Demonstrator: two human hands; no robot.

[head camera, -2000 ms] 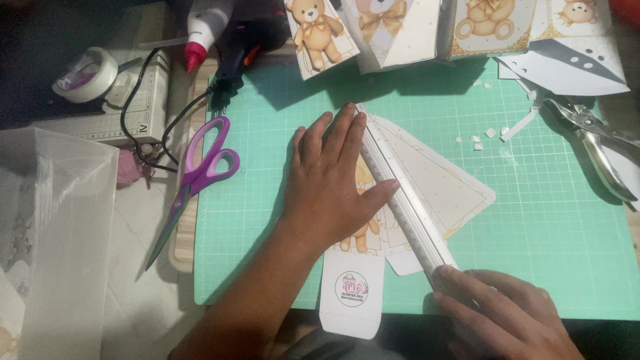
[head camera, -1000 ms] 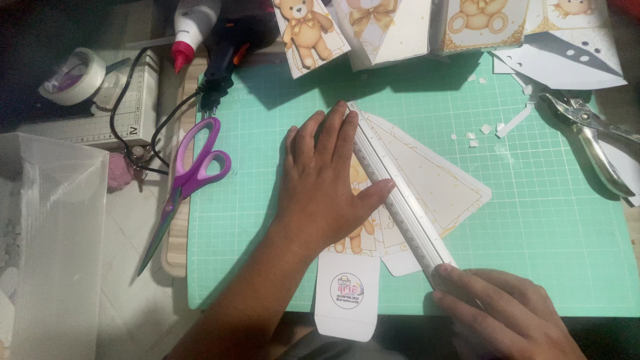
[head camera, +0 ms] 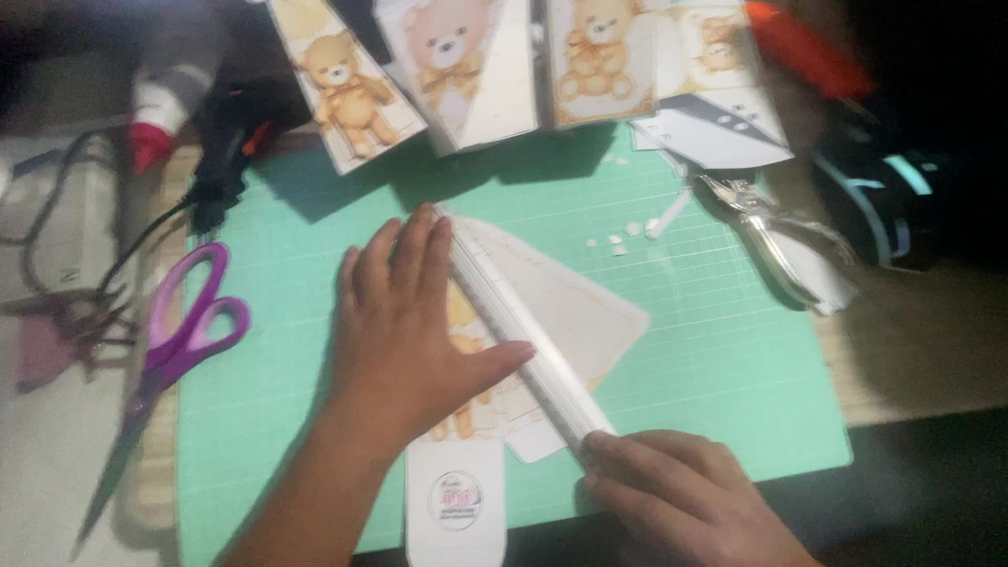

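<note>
A flat white ruler (head camera: 524, 331) lies diagonally across a printed card cutout (head camera: 567, 307) with teddy bear pictures, on a green cutting mat (head camera: 709, 394). My left hand (head camera: 409, 331) is spread flat, its fingertips at the ruler's far end and its thumb on the ruler's edge; the palm covers part of the card. My right hand (head camera: 669, 488) grips the ruler's near end between thumb and fingers. Below my left hand, a white flap (head camera: 455, 504) of the card bears a round printed logo. The view is somewhat blurred.
Purple-handled scissors (head camera: 185, 339) lie across the mat's left edge. A metal hole punch (head camera: 772, 244) rests at the right, near paper scraps (head camera: 618, 240). Bear-printed paper pieces (head camera: 457, 71) stand along the back. A glue bottle (head camera: 157, 110) and black cable (head camera: 146, 244) are at the back left.
The view has shifted, bringing a red object and a dark item into sight at the right. Both hands keep the same places on the ruler and card.
</note>
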